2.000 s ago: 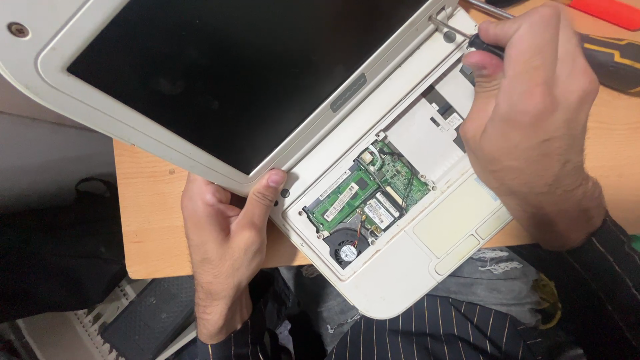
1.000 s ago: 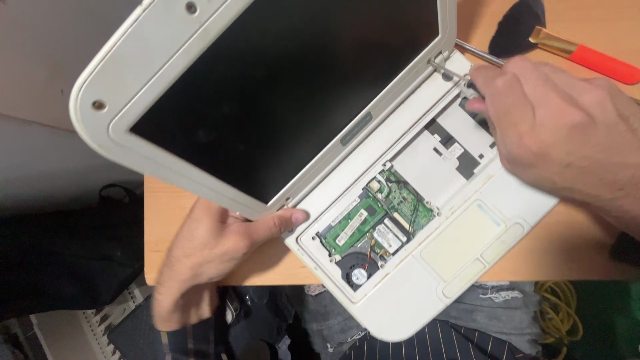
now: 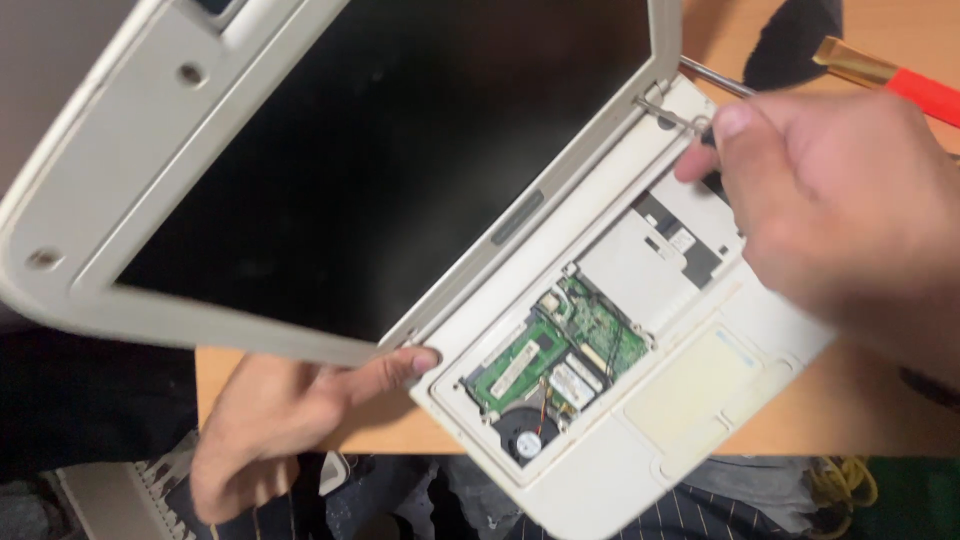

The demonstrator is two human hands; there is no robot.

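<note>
A white laptop [image 3: 585, 480] lies open at a slant, its dark screen [image 3: 450, 150] raised at the left. The keyboard opening shows a green memory module [image 3: 529, 356], a small black fan [image 3: 525, 435] and a metal plate [image 3: 630, 262]. My left hand [image 3: 300, 405] grips the laptop's edge by the lower hinge, thumb on top. At the upper right, my right hand [image 3: 817, 180] holds a small metal-shafted tool [image 3: 671, 116], its tip against the screen bezel near the upper hinge. The tool's handle is mostly hidden by my fingers.
Beyond the right hand, a brush with a red handle [image 3: 922, 97] and black bristles [image 3: 795, 45] lies on the wooden table [image 3: 862, 397]. A metal shaft [image 3: 712, 75] lies beside the hinge corner. A yellow cable [image 3: 847, 487] hangs below the table edge.
The tool tip remains near the upper hinge in my right hand. My left thumb has shifted from the hinge area to the laptop's corner. The black-and-yellow handle seen two seconds ago is hidden now.
</note>
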